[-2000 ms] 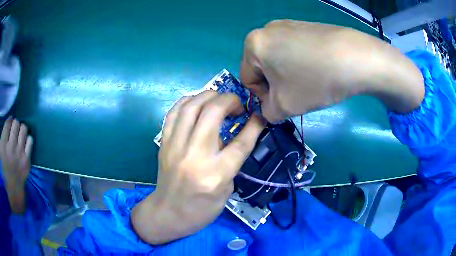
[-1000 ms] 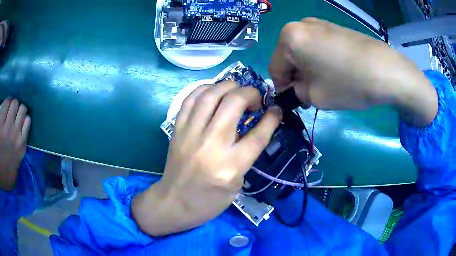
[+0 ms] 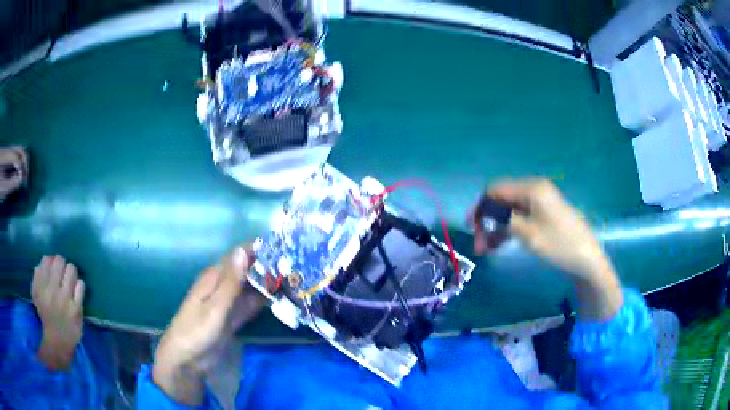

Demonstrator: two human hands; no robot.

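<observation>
The half-assembled device unit (image 3: 384, 280) lies tilted on the green bench mat near its front edge, white housing open. Its blue circuit board (image 3: 308, 232) faces up at the left end, blurred by motion; a black inner module fills the right end. A red wire (image 3: 445, 220) arcs from the board's top corner to the unit's right side. A white-lilac cable (image 3: 392, 303) crosses the black module. My left hand (image 3: 210, 314) is at the unit's left corner, its fingertips at the housing edge. My right hand (image 3: 535, 220) is off the unit to the right, fingers around a small dark block (image 3: 494, 216).
A second open unit (image 3: 272, 96) on a white round base stands just beyond mine, very close to it. White housings (image 3: 668, 120) stand at the right. Another person's hand (image 3: 58, 300) rests at the left bench edge. Green crates (image 3: 704, 364) are at lower right.
My right hand has moved right, away from the board, with the dark block. My left hand has moved off the board to the unit's left corner. The board and red wire are uncovered.
</observation>
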